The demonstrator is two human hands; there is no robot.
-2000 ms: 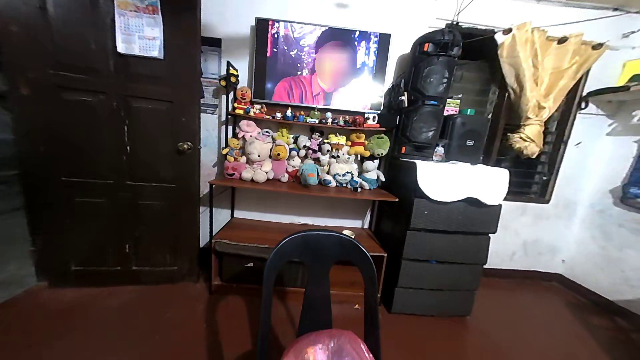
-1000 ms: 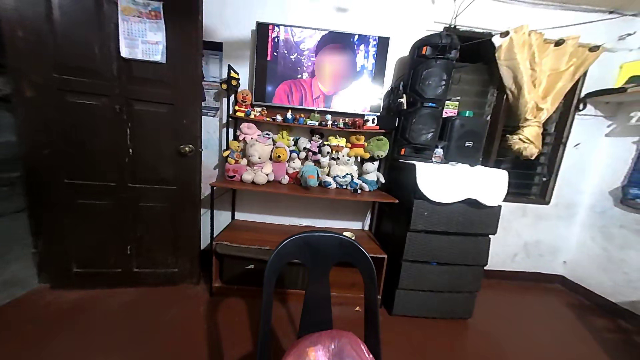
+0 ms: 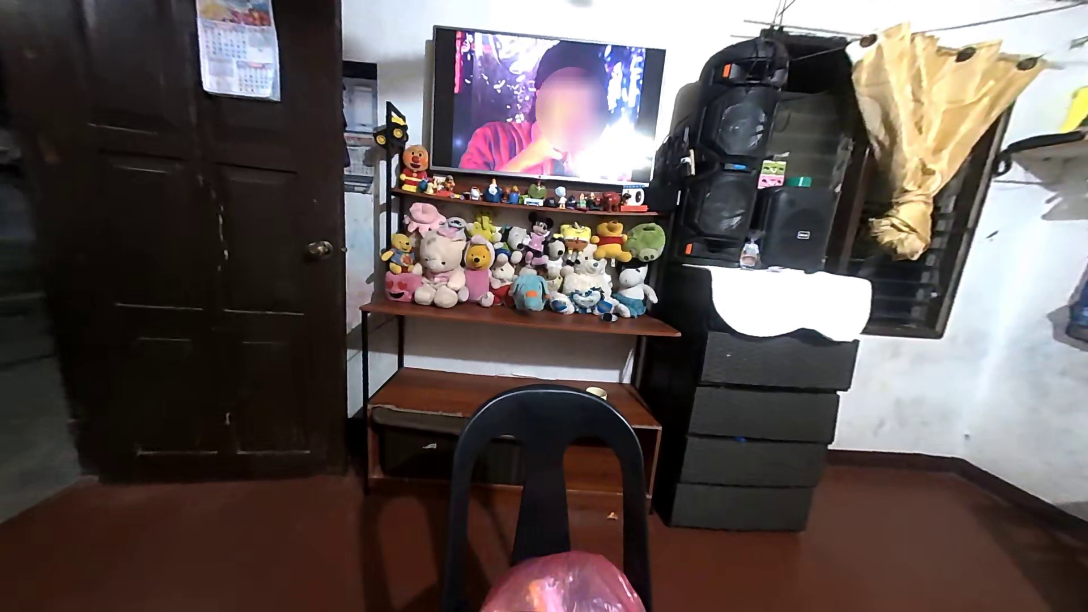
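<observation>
Neither my left hand nor my right hand shows in the head view. Nearest to the camera, at the bottom middle, stands a black plastic chair (image 3: 544,416) with its backrest upright. A pink translucent plastic bag (image 3: 565,586) is in front of the backrest, cut off by the lower edge; its contents are blurred. Behind the chair, a brown shelf unit (image 3: 518,317) holds many plush toys (image 3: 443,263), with small figurines (image 3: 493,192) on the narrow shelf above them. A small round item (image 3: 597,393) lies on the lower shelf.
A dark wooden door (image 3: 255,382) is at the left, with a calendar (image 3: 239,47) on it. A television (image 3: 548,106) hangs above the shelves. Black drawers (image 3: 765,412) under a white cloth (image 3: 790,299) carry speakers (image 3: 722,200). A tied yellow curtain (image 3: 918,136) hangs by the window.
</observation>
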